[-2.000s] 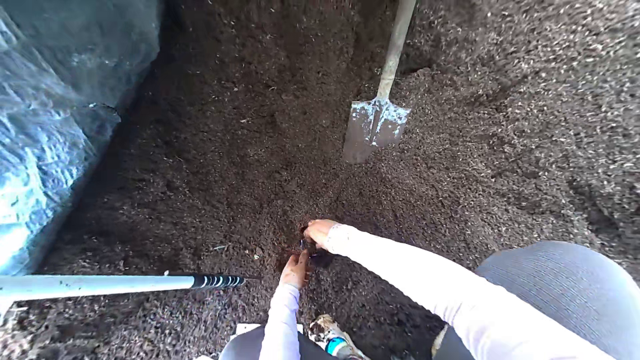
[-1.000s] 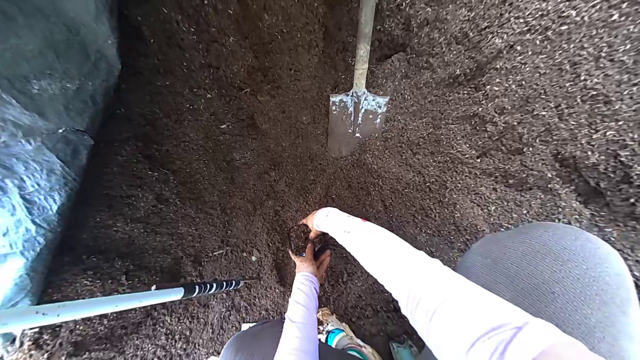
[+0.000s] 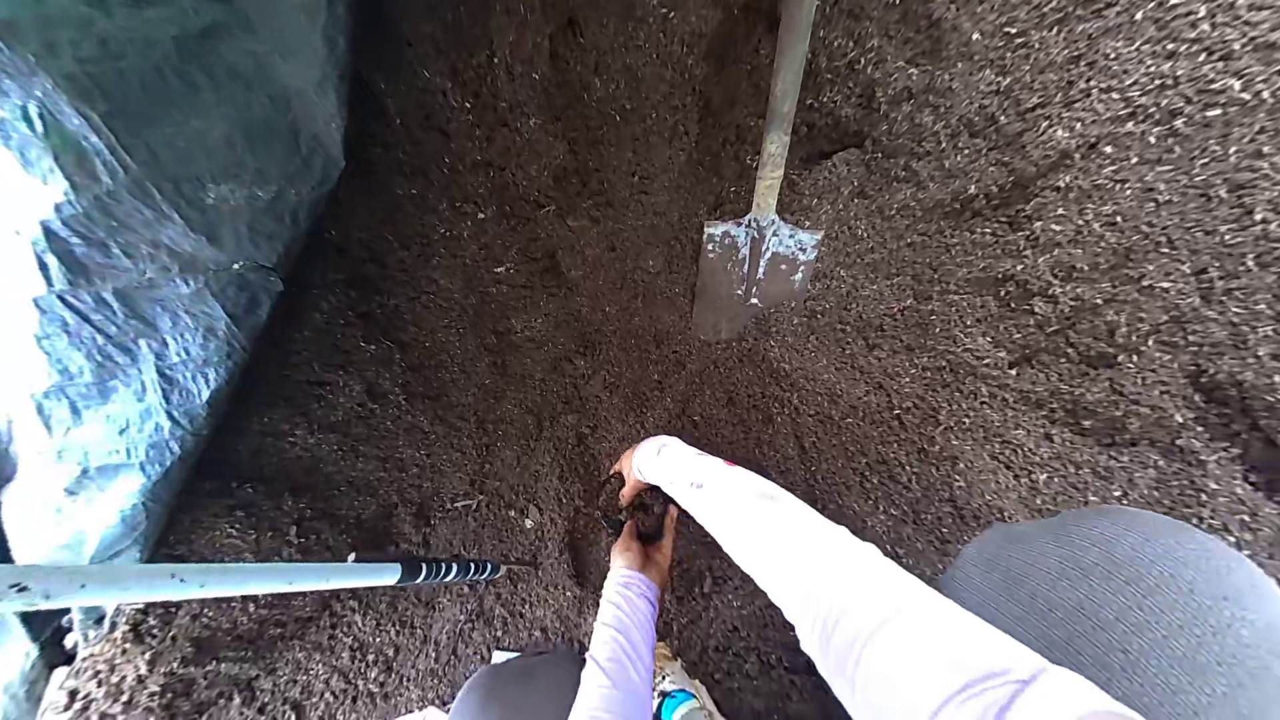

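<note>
Dark soil (image 3: 650, 512) fills a small black container, perhaps a plant pot or bag (image 3: 610, 505), low in the centre. My left hand (image 3: 645, 552) is shut on its near side, the palm turned up beneath it. From above, my right hand (image 3: 630, 475) touches the far edge and the soil; its fingers are partly hidden, so its grip cannot be told. Brown loose growing mix (image 3: 560, 350) lies under and around both hands. Farther off, a spade (image 3: 757, 270) with a worn metal blade and wooden shaft rests on the mix.
At the left a white pole (image 3: 250, 580) with a black ribbed end points toward my hands. Shiny plastic sheeting (image 3: 150, 330) borders the mix on that side. My grey-clad knee (image 3: 1120, 610) is at the lower right, and a shoe (image 3: 680, 695) shows at the bottom.
Two seconds ago my hands were down at the mix with little soil visible between them; now a dark mass of soil shows there. The spade and pole have not plainly moved.
</note>
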